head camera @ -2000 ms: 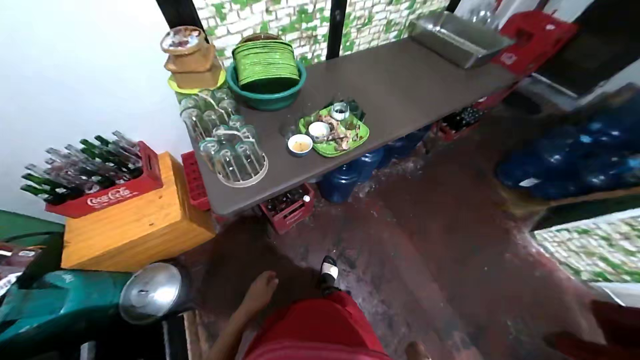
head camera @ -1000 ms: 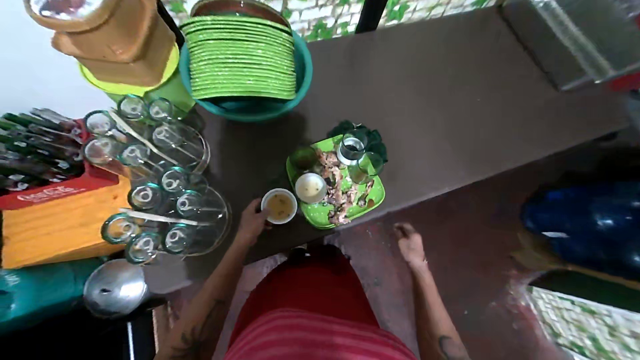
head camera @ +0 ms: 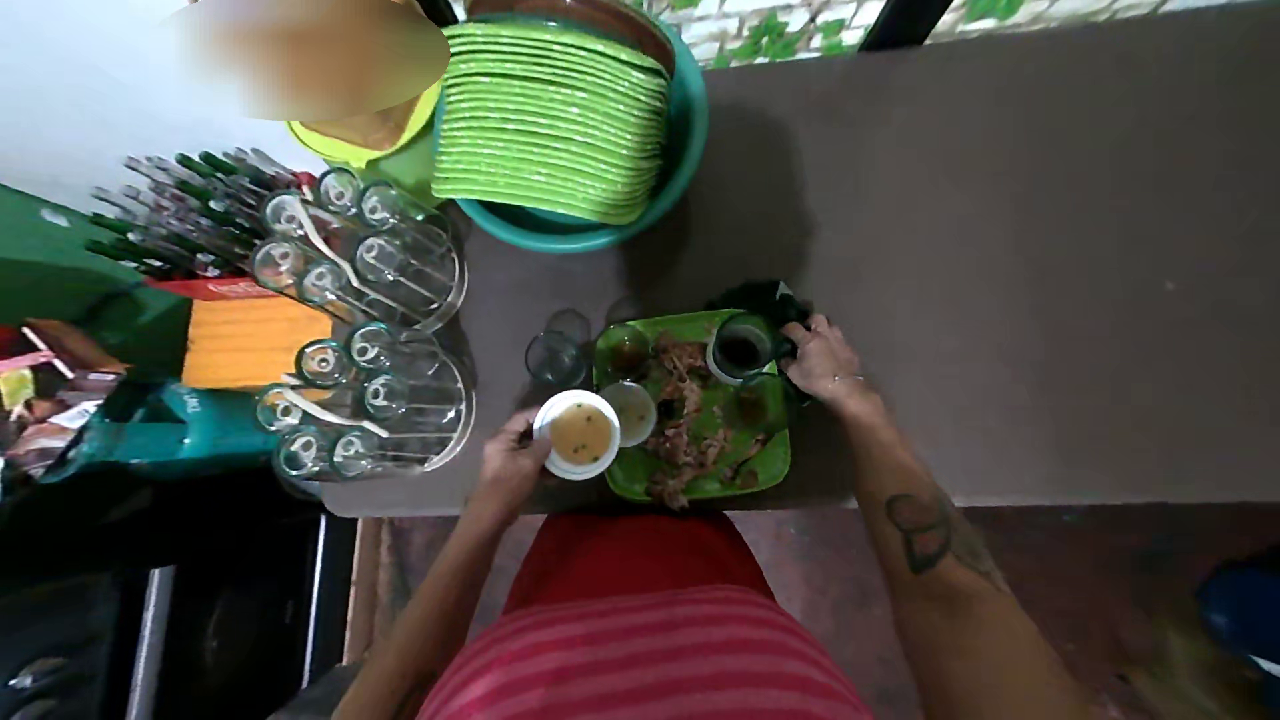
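Note:
My left hand (head camera: 512, 462) grips a white cup of broth (head camera: 580, 434) by its left side, at the left edge of a green tray (head camera: 770, 465). On the tray are meat scraps and bones (head camera: 682, 420), a second cup with liquid (head camera: 632, 412), and drinking glasses. A glass with dark contents (head camera: 742, 347) stands at its upper right. My right hand (head camera: 822, 360) touches a dark object (head camera: 762, 298) beside the tray's right corner; whether its fingers are closed on it is unclear. An empty clear glass (head camera: 556, 358) stands left of the tray.
Two wire racks of upturned glasses (head camera: 440, 270) stand on the left of the grey table (head camera: 1000, 300). Behind them, a teal basin (head camera: 690, 170) holds stacked green plates (head camera: 555, 120). A crate of bottles (head camera: 215, 288) sits on an orange wooden surface (head camera: 255, 345) at far left.
My right hand has moved from beyond the table's front edge to the dark object by the tray. My left hand is still at the cup of broth. The view has moved closer to the table.

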